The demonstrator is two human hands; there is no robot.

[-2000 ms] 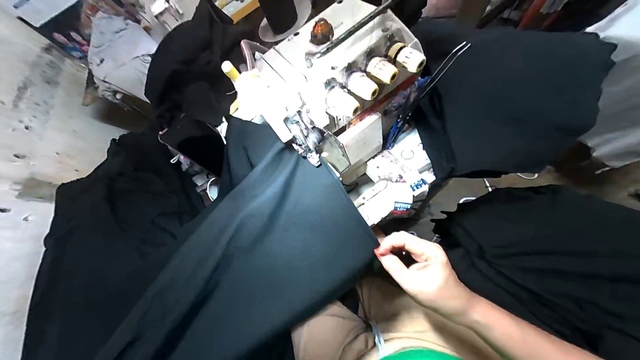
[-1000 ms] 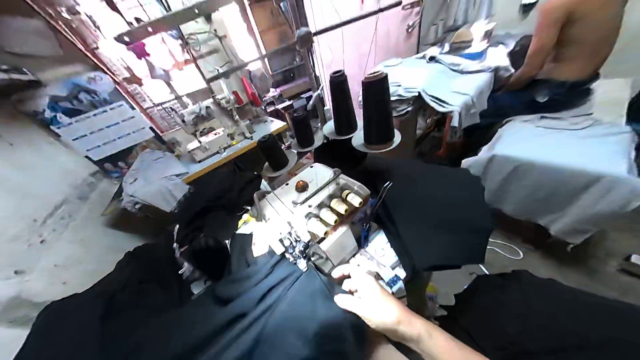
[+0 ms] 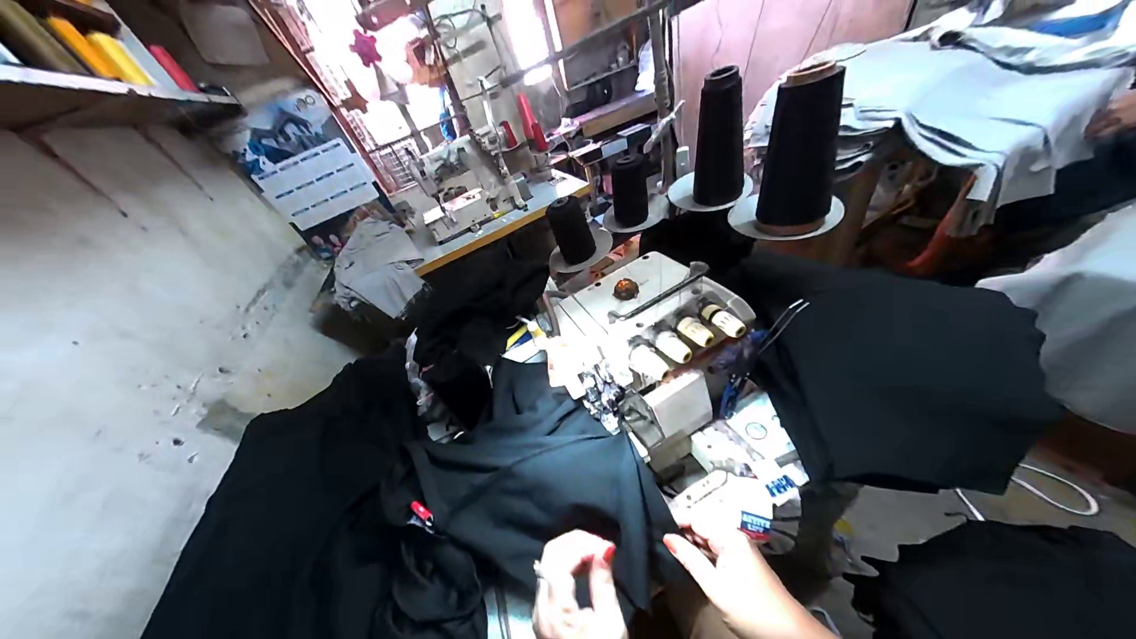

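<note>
A dark fabric piece (image 3: 541,479) drapes from the needle area of a white overlock sewing machine (image 3: 652,293) down to the lower middle. At its lower part is my left hand (image 3: 579,586), with finger and thumb curled close together; whether cloth is between them is unclear. My right hand (image 3: 732,568) is at the fabric's right edge, thumb toward the cloth, its grip partly hidden. Four tension dials (image 3: 694,331) line the machine's front. Blue-handled thread snips (image 3: 731,395) lie right of the machine head.
Black thread cones (image 3: 801,146) stand behind the machine. Dark cloth (image 3: 914,382) hangs at the right, and another dark pile (image 3: 1003,581) lies lower right. Black fabric (image 3: 311,497) covers the left side beside a wall (image 3: 133,355). Another sewing machine (image 3: 461,204) stands behind.
My left hand has come into view at the lower middle. My right hand is lower in view, still near the fabric's right edge. The view has tilted up since the oldest frame.
</note>
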